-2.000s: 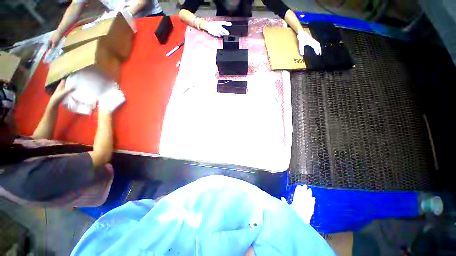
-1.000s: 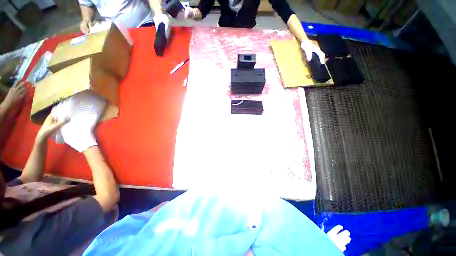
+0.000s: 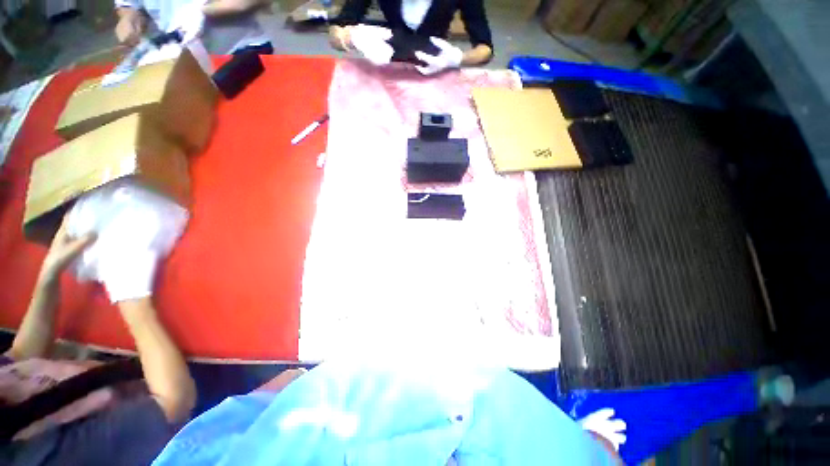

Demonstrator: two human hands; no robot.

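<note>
My right hand, in a white glove, is small and partly cut off by my sleeve at the bottom right, over the blue wrap. Its fingers look apart and nothing shows in it. My left hand is not in view. Nearest in front of me on the pink bubble wrap lies a flat black block with a thin pale line on it. Behind it stand a wider black housing and a smaller housing with a square opening.
Brown cartons stand on the red sheet; a person at left handles white wrap. A marker pen lies there. Black parts and a carton pad are on the mesh conveyor. People stand across the table.
The person across has withdrawn their gloved hand from the black parts at the carton pad; both their hands are now at the table's far edge. The black part at far left has been moved left towards the cartons.
</note>
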